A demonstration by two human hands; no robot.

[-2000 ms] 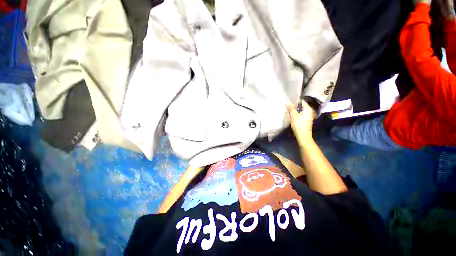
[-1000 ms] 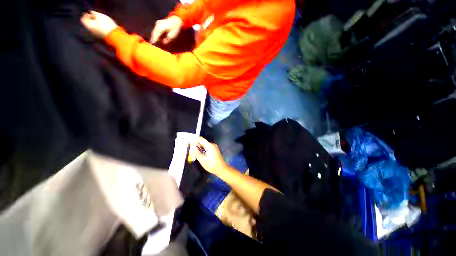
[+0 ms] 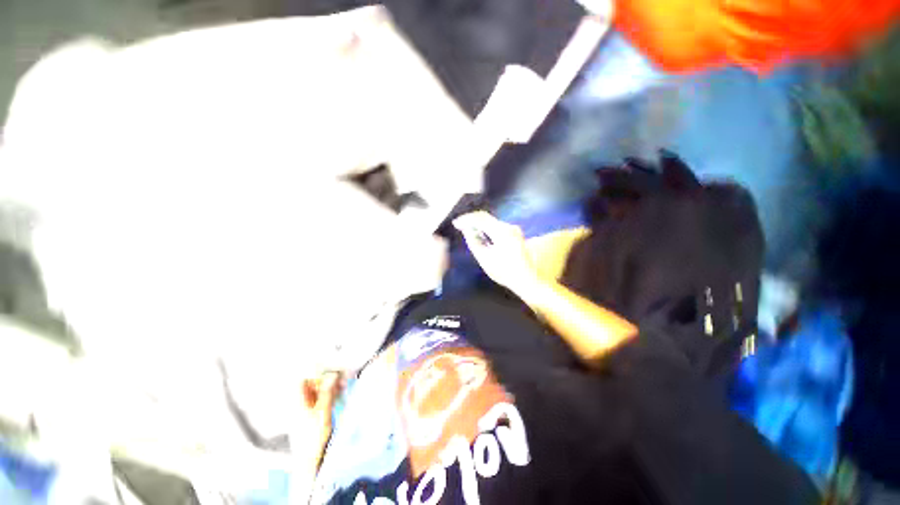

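A pale blazer (image 3: 237, 217), washed out almost to white, lies spread over the left and middle of the view. My right hand (image 3: 493, 247) is just off its right edge, fingers curled around a small dark tool, perhaps thread snips, mostly hidden in the fist. It looks apart from the cloth. My left hand (image 3: 321, 390) is small and blurred at the blazer's lower edge, beside my shirt. Its fingers are partly hidden, and whether it grips the cloth does not show.
A black garment (image 3: 474, 39) and white paper or board (image 3: 518, 104) lie at the table edge, top middle. A dark garment pile (image 3: 681, 247) with shiny buttons stands at my right. Blue plastic (image 3: 804, 385) is at lower right. An orange-red top (image 3: 750, 30) of another person shows top right.
The view turned right, then partly back left. The blazer fills the left again, and the other person's hands are out of view. My right hand stays closed. My left hand has come back into view.
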